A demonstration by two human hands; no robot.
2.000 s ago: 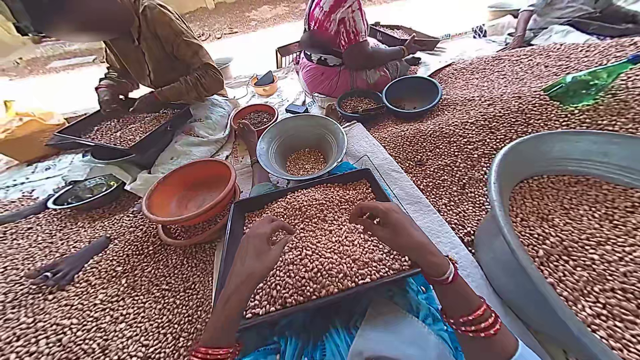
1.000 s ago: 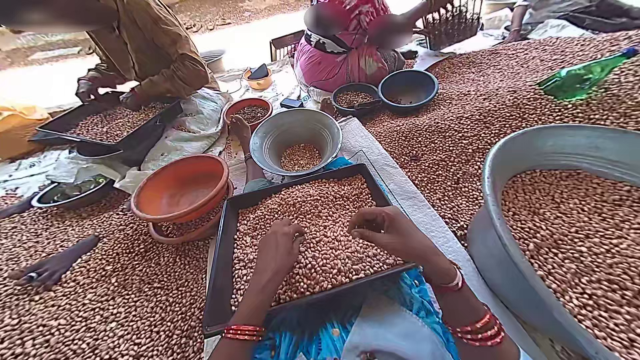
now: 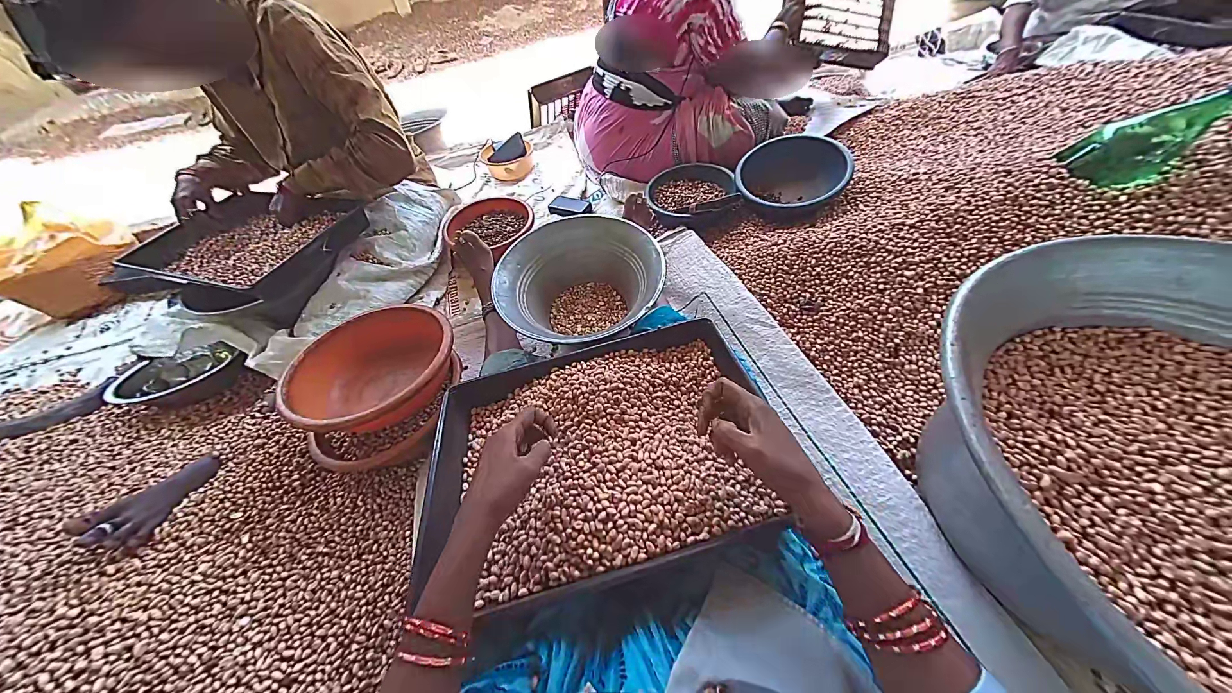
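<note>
A black rectangular tray (image 3: 445, 500) rests across the lap, heaped with reddish-brown shelled nuts or seeds (image 3: 616, 462). Over the tray's left part is my left hand (image 3: 515, 457), fingers curled with thumb and fingertips close together; whether a nut is between them cannot be told. My right hand (image 3: 746, 433) hovers over the right part, fingers bent and thumb near the index finger, its grip unclear too. Just beyond the tray's far edge stands a metal basin (image 3: 515, 279) with some nuts at its bottom. Red bangles circle both wrists.
Stacked orange bowls (image 3: 361, 371) stand at left, near a foot (image 3: 144, 505) on spread nuts. At right is a large metal tub (image 3: 972, 423) of nuts. A green scoop-like piece (image 3: 1136, 144) lies on the heap. One person handles another black tray (image 3: 241, 279); another sits near dark bowls (image 3: 794, 173).
My hands have moved farther apart over the tray since a second ago. The person in pink at the back now has a dark slatted crate raised at one side.
</note>
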